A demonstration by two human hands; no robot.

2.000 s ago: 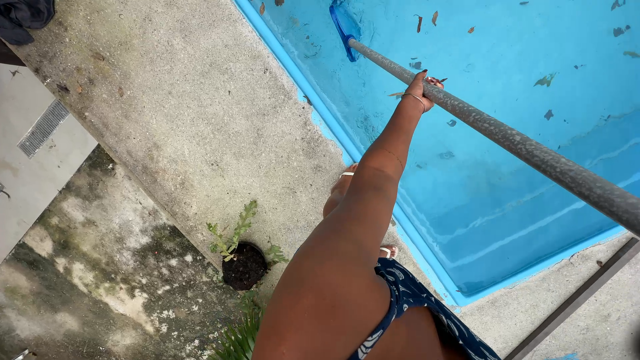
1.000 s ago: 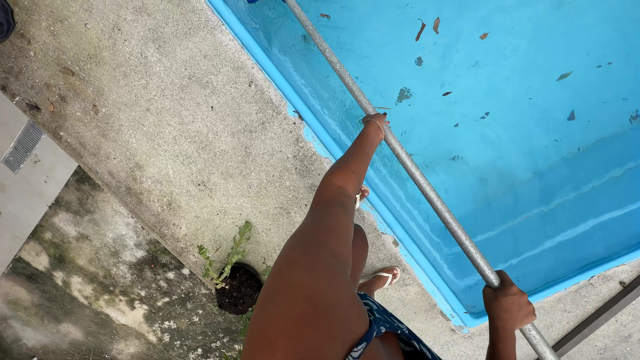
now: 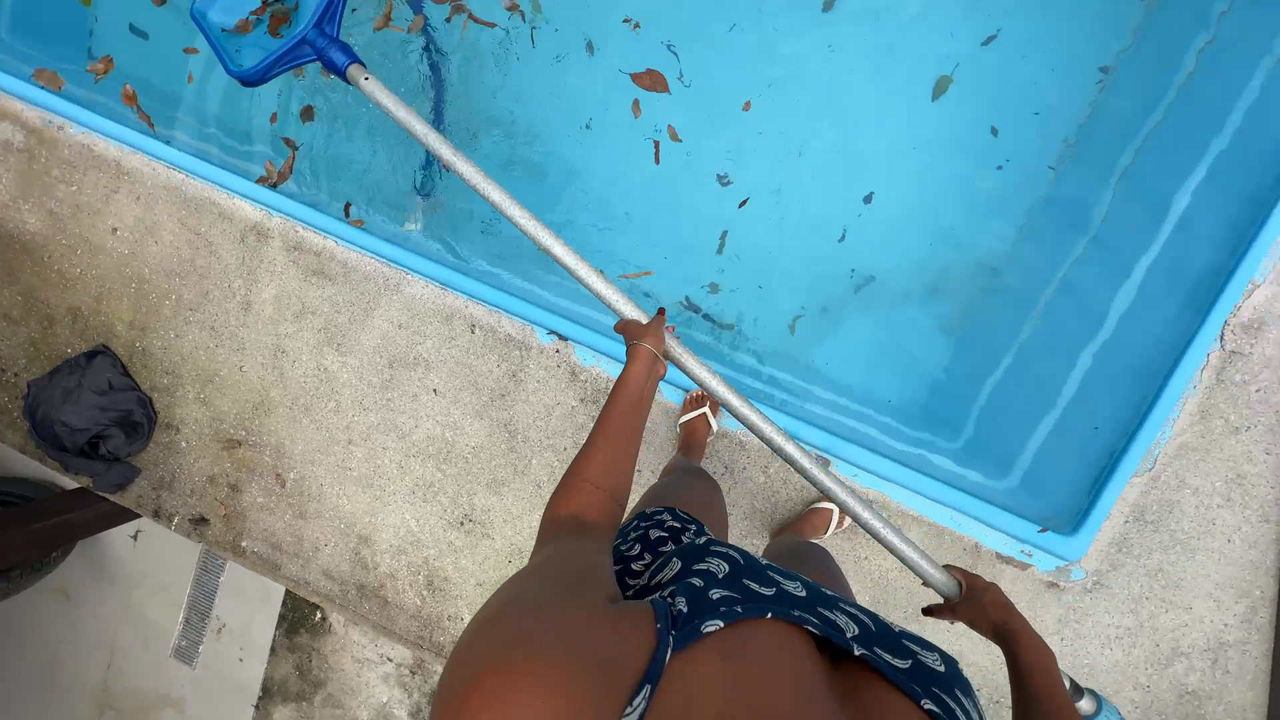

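My left hand (image 3: 645,340) is closed around the middle of a grey metal pole (image 3: 540,235), just above the pool's edge. Lower right, my right hand (image 3: 970,602) grips the same pole near its rear end. The pole slants from lower right to upper left and ends in a blue plastic pool leaf skimmer (image 3: 265,55), partly cut off by the top of the view. Several brown leaves (image 3: 280,20) lie in or under the skimmer's net; I cannot tell which. More brown leaves (image 3: 650,80) are scattered in the blue pool (image 3: 850,270).
The light blue pool rim (image 3: 400,258) runs beside my feet in white flip-flops. Rough concrete (image 3: 350,400) borders it. A dark cloth (image 3: 90,415) lies on the concrete at left, near a metal drain grate (image 3: 200,607). Below my right hand is a light blue object (image 3: 1103,708), partly out of view.
The skimmer, which was out of view at the top left a second ago, shows again, with brown leaves at its net. Both hands remain on the pole. The view has turned and shifted.
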